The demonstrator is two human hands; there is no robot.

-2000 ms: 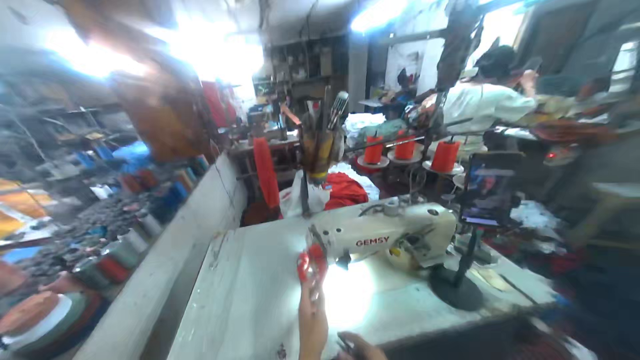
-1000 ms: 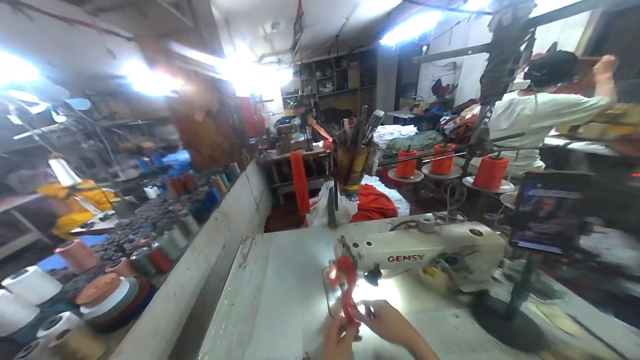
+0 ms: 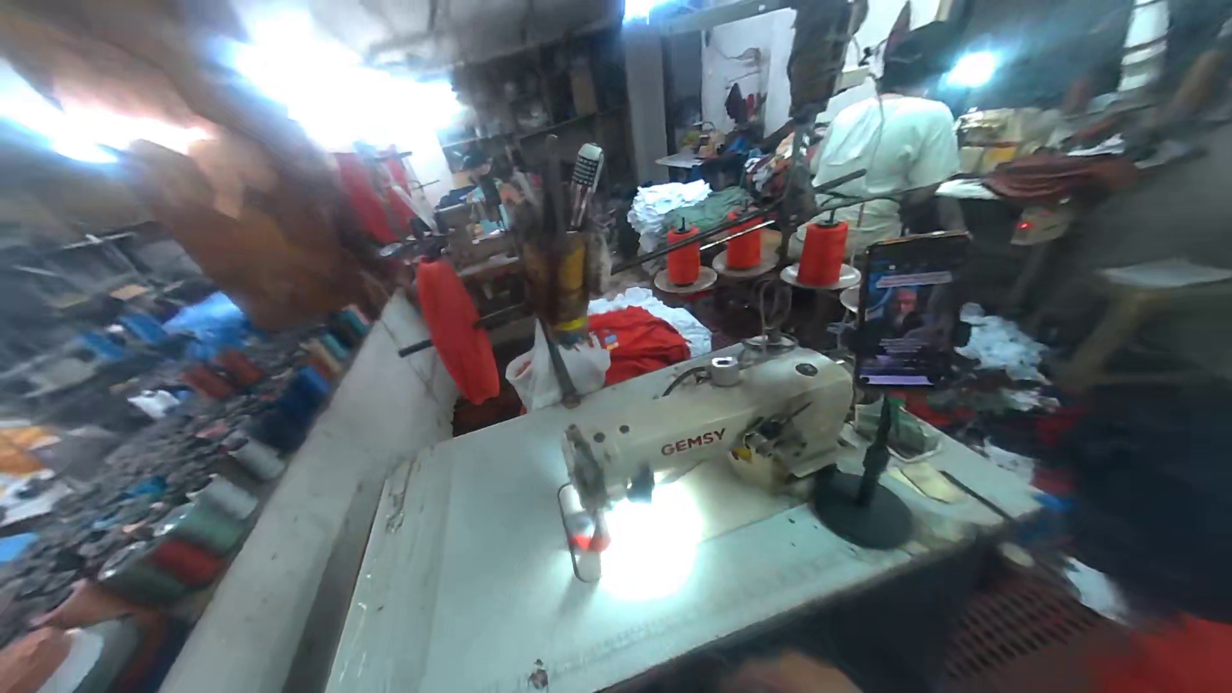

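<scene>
A white Gemsy sewing machine [image 3: 703, 438] stands on a pale table [image 3: 500, 616], its lamp lighting the bed brightly. A small red piece [image 3: 589, 543] shows at the presser foot and needle area. At the bottom edge is a blurred, cut-off bit of skin, which seems to be my right hand [image 3: 789, 674]; its fingers and anything in them are hidden. My left hand is out of view. Behind the machine, red thread cones [image 3: 683, 258] sit on round holders. A phone [image 3: 910, 313] on a black round-based stand [image 3: 863, 510] is at the right end.
A low wall [image 3: 318, 491] runs along the table's left side, with many thread spools [image 3: 226, 500] beyond it. A holder of tools [image 3: 568, 279], a white bag [image 3: 558, 371] and red cloth [image 3: 640, 342] are behind. A person in a pale shirt [image 3: 885, 164] stands at the back right.
Both hands were at the needle area with red material a second ago; they have left it. The person at the back has lowered a raised arm.
</scene>
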